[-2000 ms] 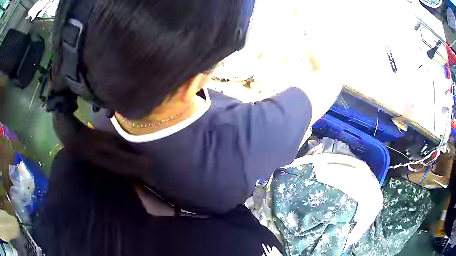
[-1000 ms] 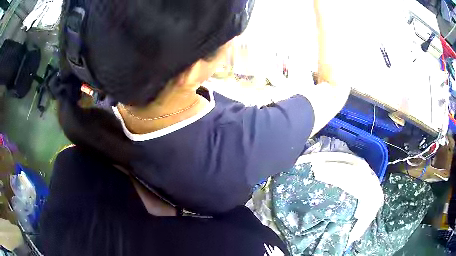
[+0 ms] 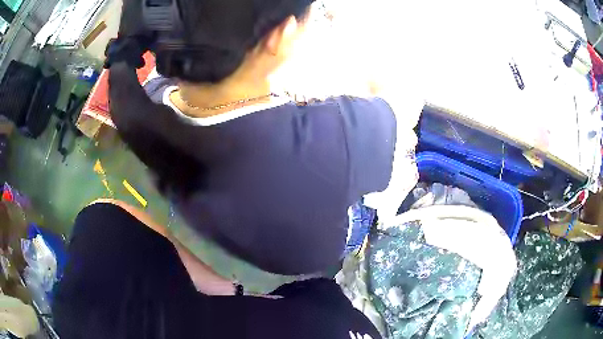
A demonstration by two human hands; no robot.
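Neither of my hands can be made out. A person in a dark top (image 3: pixel 278 179) with a white neckline sits right in front of me, back towards me, dark hair tied behind. Green floral cloth (image 3: pixel 423 278) lies heaped at the lower right, with plain white cloth (image 3: pixel 473 242) over part of it. More green floral cloth (image 3: pixel 545 278) hangs to its right. A dark slim tool, perhaps snips (image 3: pixel 516 73), lies on the overexposed white table (image 3: pixel 463 53). The other person's hands are lost in glare.
A blue basket (image 3: pixel 506 198) holding cloth stands under the table edge at right. Cords and a cardboard carton (image 3: pixel 575 228) are beyond it. Green floor (image 3: pixel 40 165), a black ribbed object (image 3: pixel 26 99) and a red box (image 3: pixel 99 102) are at left. Black clothing (image 3: pixel 198 318) fills the bottom.
The person's head and shoulders have shifted up in the picture. The right arm is drawn in closer to the body. The red box and yellow floor marks now show at left.
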